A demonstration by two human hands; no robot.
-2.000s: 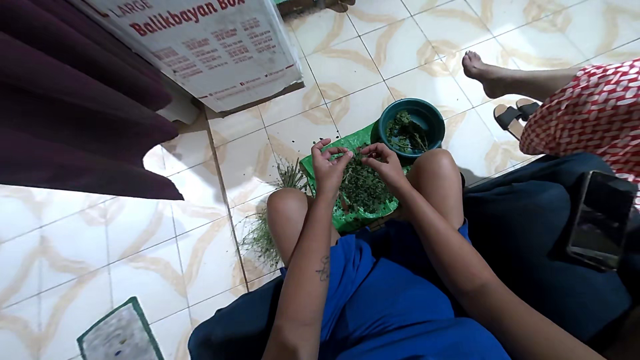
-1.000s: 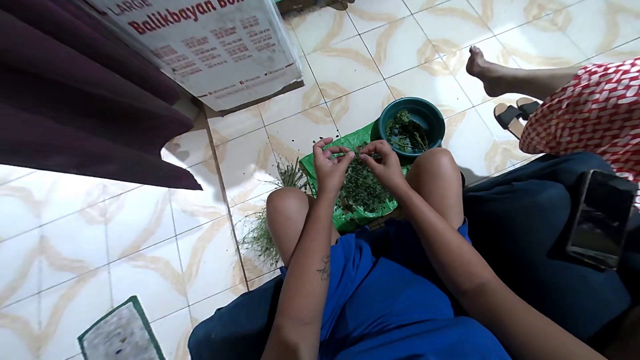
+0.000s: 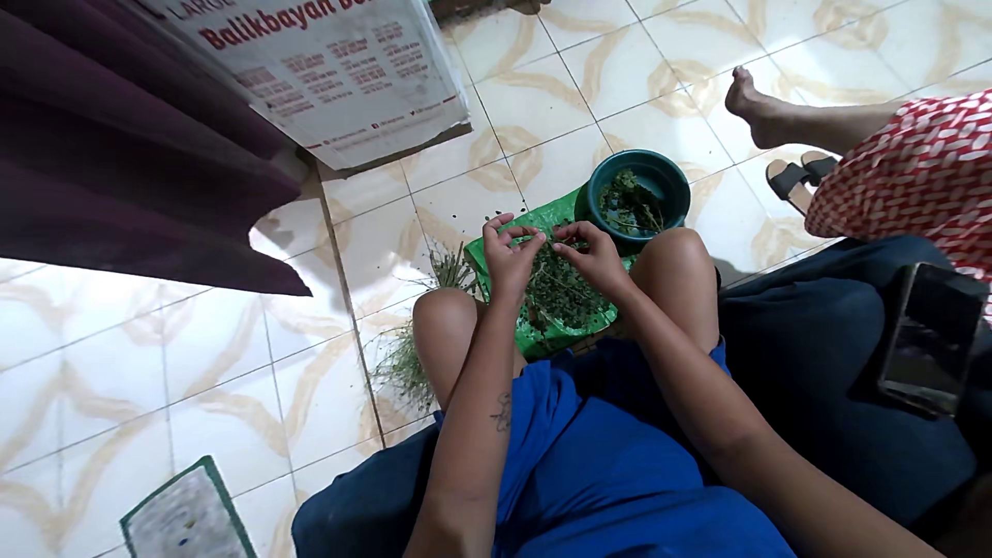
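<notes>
My left hand (image 3: 512,252) and my right hand (image 3: 593,256) face each other, fingertips pinched on a small green sprig (image 3: 549,240) between them. Below them, a heap of small green leaves and stems (image 3: 572,293) lies on a green plastic sheet (image 3: 542,339) on the floor between my knees. A dark teal plastic basin (image 3: 676,180) stands at the sheet's far right corner and holds leafy stems (image 3: 629,203). Left of the sheet, beside and beyond my left knee, lie bunches of thin stalks (image 3: 407,368). The sprig is too small to make out clearly.
A large white printed cardboard box (image 3: 372,101) and a purple curtain (image 3: 139,163) are at the upper left. A person's bare foot (image 3: 756,112) and black sandals (image 3: 790,180) are at the right. A phone (image 3: 934,337) lies on the dark blue seat (image 3: 806,333). A grey mat (image 3: 186,515) lies lower left.
</notes>
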